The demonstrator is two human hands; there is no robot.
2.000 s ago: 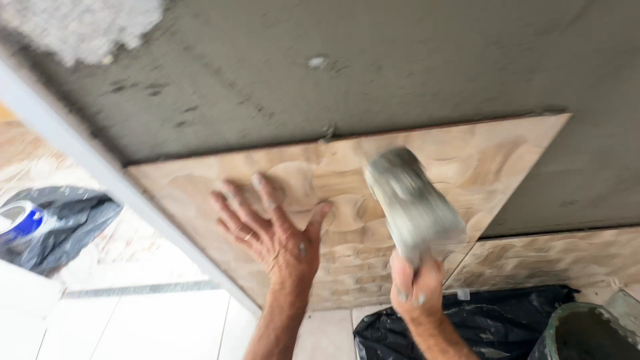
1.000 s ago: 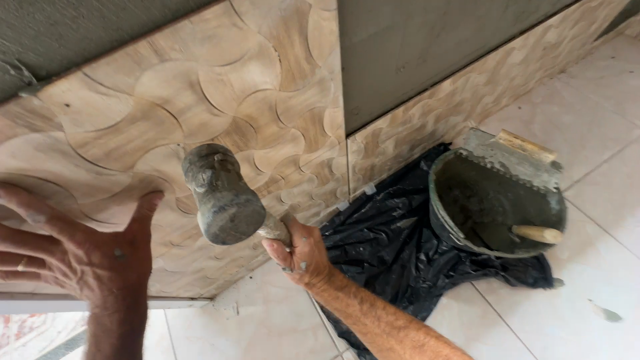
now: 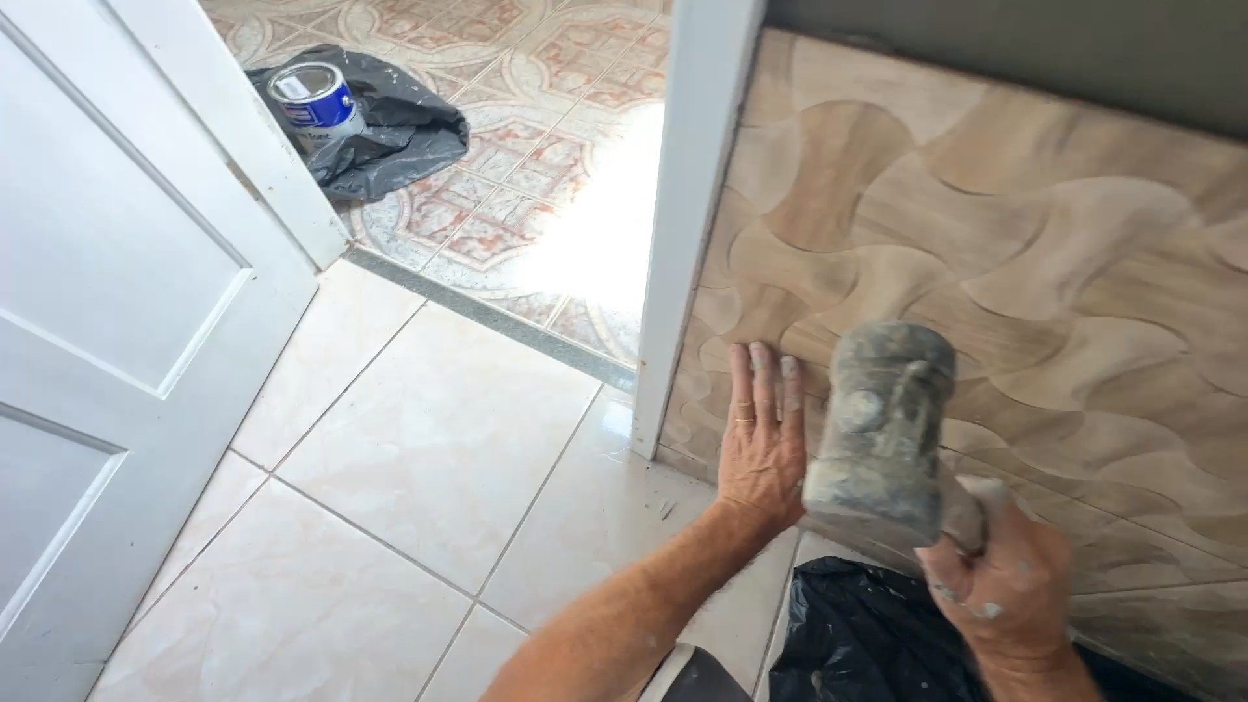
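My left hand (image 3: 765, 439) lies flat, fingers up, against the lower left part of a beige wall tile (image 3: 985, 244) with a wavy wood-look pattern, close to the white door frame. A ring is on one finger. In my right hand (image 3: 1014, 575) is the handle of a rubber mallet (image 3: 882, 429), its worn grey head smeared with dried mortar. The mallet head is in front of the tile, just right of my left hand; whether it touches the tile cannot be told. Grey mortar (image 3: 1121, 49) covers the wall above the tile.
A white panelled door (image 3: 117, 292) stands at the left, beside a doorway with a white jamb (image 3: 697, 224) and a grey threshold (image 3: 487, 317). Beyond it, a paint can (image 3: 312, 102) sits on a black plastic sheet (image 3: 409, 136). Another black plastic sheet (image 3: 858, 634) lies on the floor tiles (image 3: 409, 448) below me.
The view has swung left to the doorway, and the bucket is out of sight. My left hand, fingers spread before, now lies with fingers together near the tile's left edge. The mallet stays in my right hand.
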